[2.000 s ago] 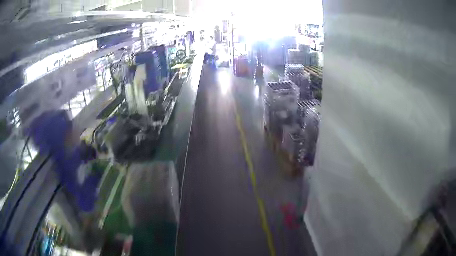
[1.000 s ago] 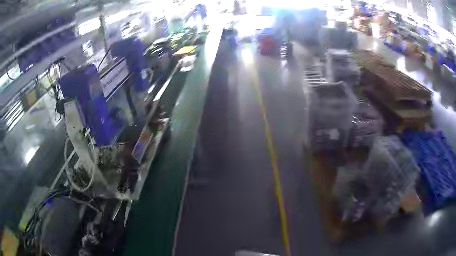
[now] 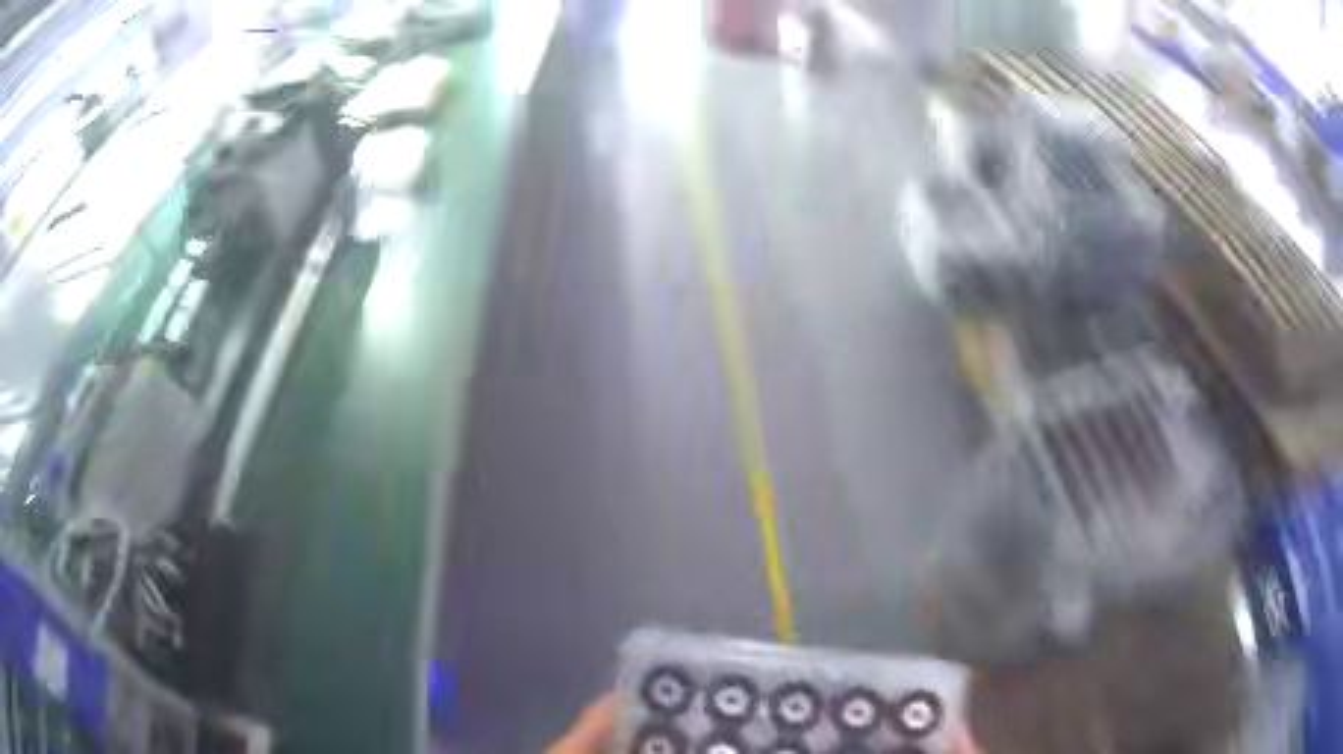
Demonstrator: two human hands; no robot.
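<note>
A clear blister tray point(image 3: 803, 670) shows at the bottom edge of the picture, right of the middle, cut off by the edge. Rows of small round parts point(image 3: 795, 706), black discs with pale centres, lie in its pockets. My left hand point(image 3: 591, 728) holds the tray's left side; only a small blurred part of it shows. My right hand point(image 3: 963, 741) is at the tray's right side, with only a sliver in view. The rest of both hands is below the picture.
A grey aisle floor point(image 3: 589, 442) with a yellow line point(image 3: 732, 332) runs ahead. A green strip point(image 3: 346, 486) and blurred bench equipment point(image 3: 133, 442) are on the left. Blurred clear tray stacks point(image 3: 1127, 457), wooden slats point(image 3: 1193, 184) and a blue pallet point(image 3: 1321, 589) are on the right.
The view has tilted down and moved forward along the aisle. The tray of round parts and both hands have come into view; only a pale edge showed at the bottom before.
</note>
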